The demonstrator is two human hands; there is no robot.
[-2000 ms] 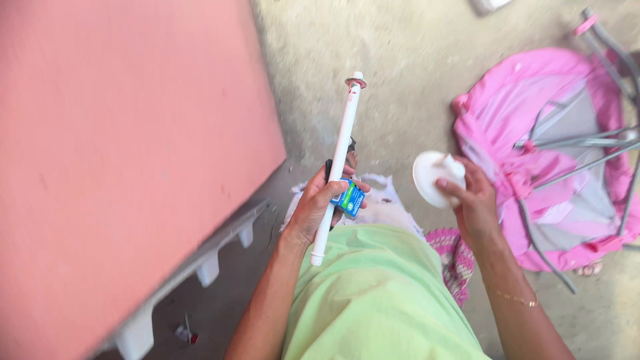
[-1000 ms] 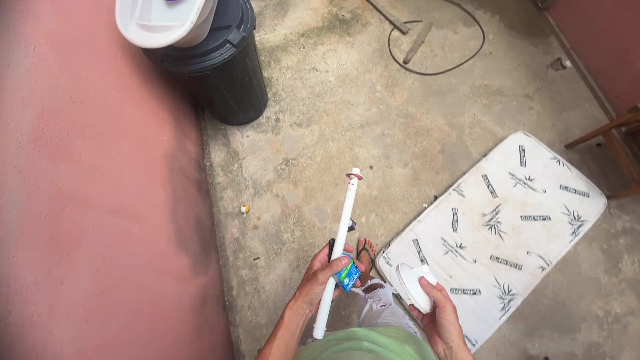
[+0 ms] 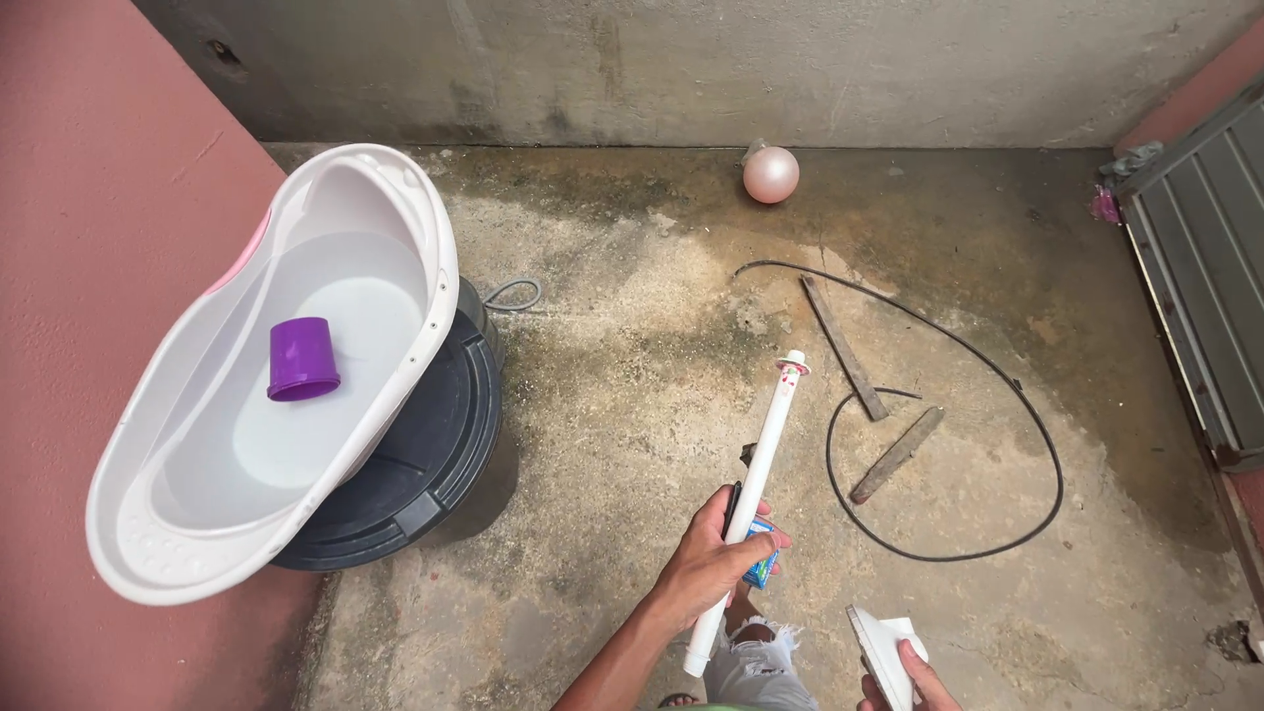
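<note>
My left hand (image 3: 719, 563) is closed around a white plastic pipe (image 3: 760, 464), which slants up to the right and has a flanged collar with red marks near its top end. The same hand also holds a small blue packet (image 3: 760, 555) and a thin black object (image 3: 733, 509) against the pipe; what the black object is cannot be told. At the bottom edge, my right hand (image 3: 913, 681) grips a white round plastic piece (image 3: 882, 654) with a short neck, seen nearly edge-on. Part of this hand is out of view.
A white baby bathtub (image 3: 434, 257) with water and a purple cup (image 3: 303, 358) rests on a dark lidded bin (image 3: 434, 444) at left. A black hose (image 3: 1047, 434) loops around wood pieces (image 3: 897, 454). A pink ball (image 3: 770, 176) lies by the back wall (image 3: 691, 69); a grey metal panel (image 3: 1210, 267) leans right.
The view has swung from the pink fabric item, past a patterned mattress, to the bathtub and back wall. Both hands keep their hold, and the white round piece is now turned nearly edge-on.
</note>
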